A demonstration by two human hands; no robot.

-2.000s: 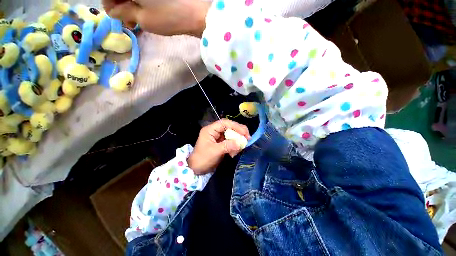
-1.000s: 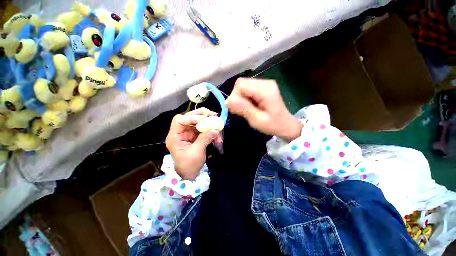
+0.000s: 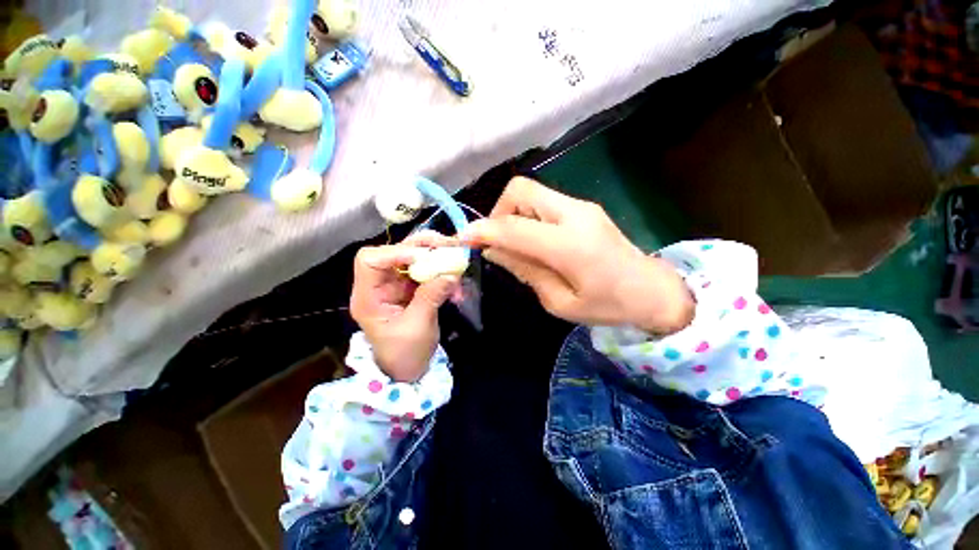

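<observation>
My left hand [image 3: 395, 306] holds a pale yellow plush end piece [image 3: 438, 264] between thumb and fingers above the dark lap. A light blue plush band [image 3: 443, 204] curves up from it to a second yellow end piece [image 3: 398, 201] with dark print, which hangs free near the table edge. My right hand [image 3: 574, 252] has its fingertips pinched together at the band's lower end, beside the held piece. A thin pale thread shows near these fingertips. No needle can be made out, so what the right fingertips pinch is unclear.
A heap of yellow and blue plush toys [image 3: 102, 199] lies on the pale cloth-covered table [image 3: 354, 134] at left. Blue-handled snips [image 3: 435, 56] lie at the table's back. A cardboard box [image 3: 805, 161] and a white plastic bag [image 3: 859, 365] are at right.
My right hand first came down from the upper left, over the table, to the plush, and its fingertips now meet the band. My left hand moved up and left with the piece.
</observation>
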